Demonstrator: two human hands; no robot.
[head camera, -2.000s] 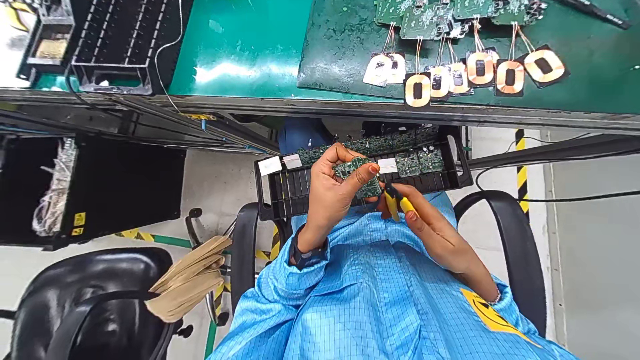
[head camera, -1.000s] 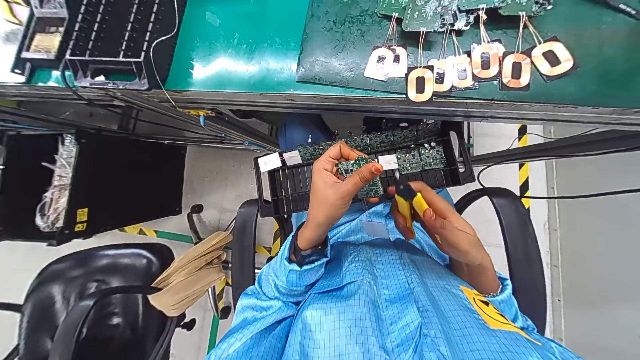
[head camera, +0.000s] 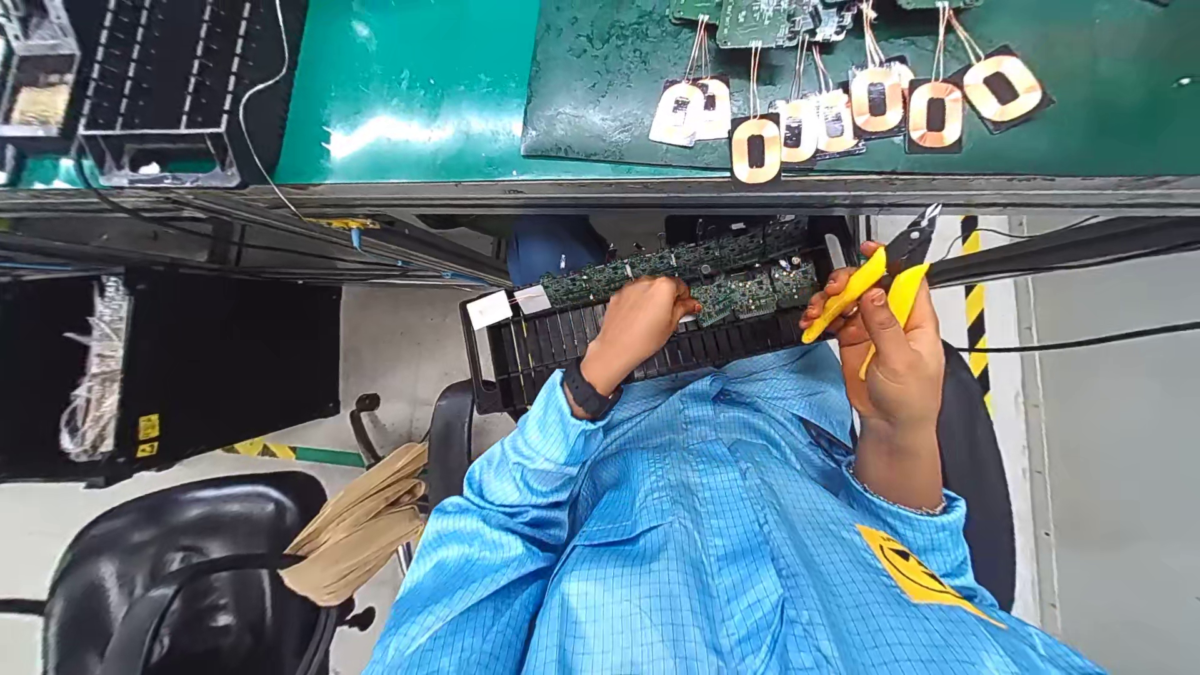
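Note:
A black slotted rack (head camera: 487, 375) lies across my lap, holding several green circuit boards (head camera: 750, 292). Over its middle, my left hand (head camera: 642, 323) has its fingers down at the boards; whether they grip one is hidden by the hand. My right hand (head camera: 886, 342) holds side cutters with yellow handles (head camera: 902, 295) to the right of the rack, their jaws pointing up and the handles spread. White pieces (head camera: 489, 309) stand at the rack's left end.
On the green bench (head camera: 422, 84) lie several boards (head camera: 759, 23) with copper coils (head camera: 756, 150) hanging on wires toward the front edge. A black rack (head camera: 187, 75) stands at the bench's left. Black chair (head camera: 178, 562) and brown gloves or cloth (head camera: 366, 525) are at lower left.
My left hand has gone from holding a circuit board above my lap down to the boards in the rack. My right hand has moved up and right with the cutters.

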